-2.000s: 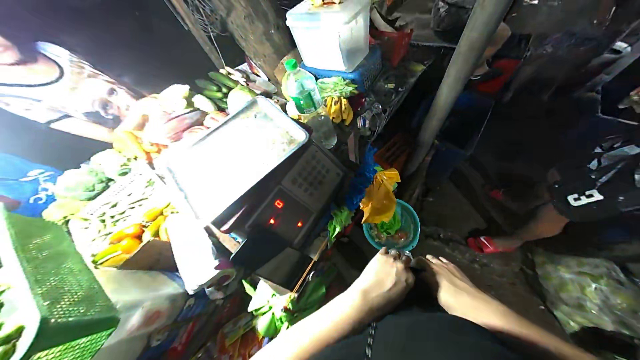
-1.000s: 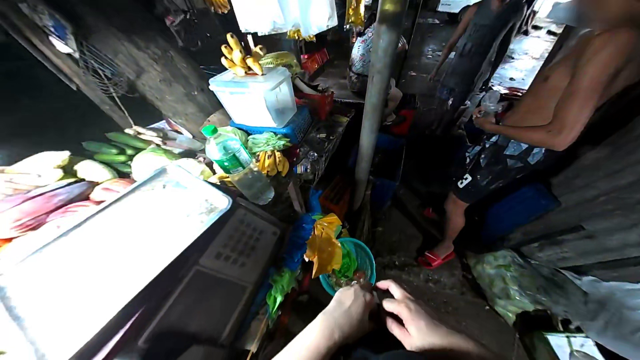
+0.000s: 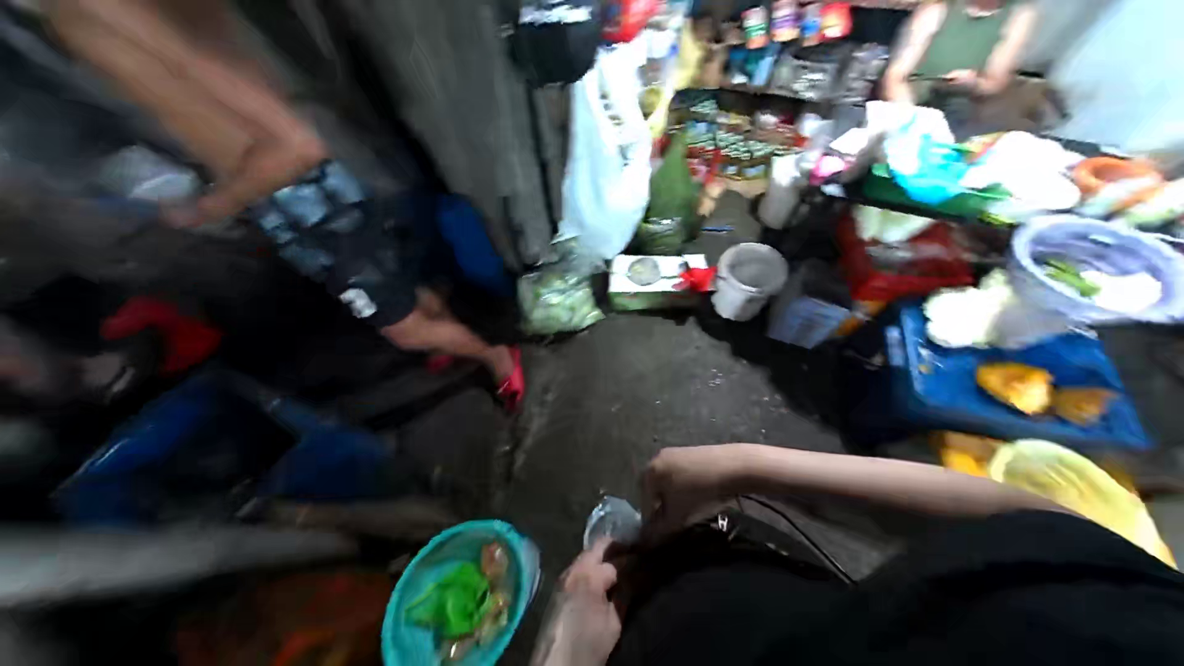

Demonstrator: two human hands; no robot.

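My left hand (image 3: 587, 601) is low in the view, its fingers closed at a clear plastic item (image 3: 611, 524) that looks like a bag or cup; blur hides which. My right hand (image 3: 683, 481) is bent inward just above and right of it, against the dark bag (image 3: 740, 532) at my waist; its fingertips are hidden. A thin dark strap runs below my right forearm. Left of my left hand stands a turquoise basin (image 3: 400, 601) with a bright green leaf or bag (image 3: 455, 597) and brownish scraps in it.
A person in dark patterned shorts (image 3: 324, 236) stands at the left. Ahead are a whitish bucket (image 3: 747, 277), a white box (image 3: 652, 277) and bagged greens (image 3: 560, 301). On the right, a blue table (image 3: 1101, 407) holds cut squash, near a lavender basin (image 3: 1027, 264). Another person (image 3: 967, 46) is beyond.
The view has swung far to the right. My hands, close together above the basin in the earlier frames, are now at my waist, and a clear plastic item shows at my left fingers.
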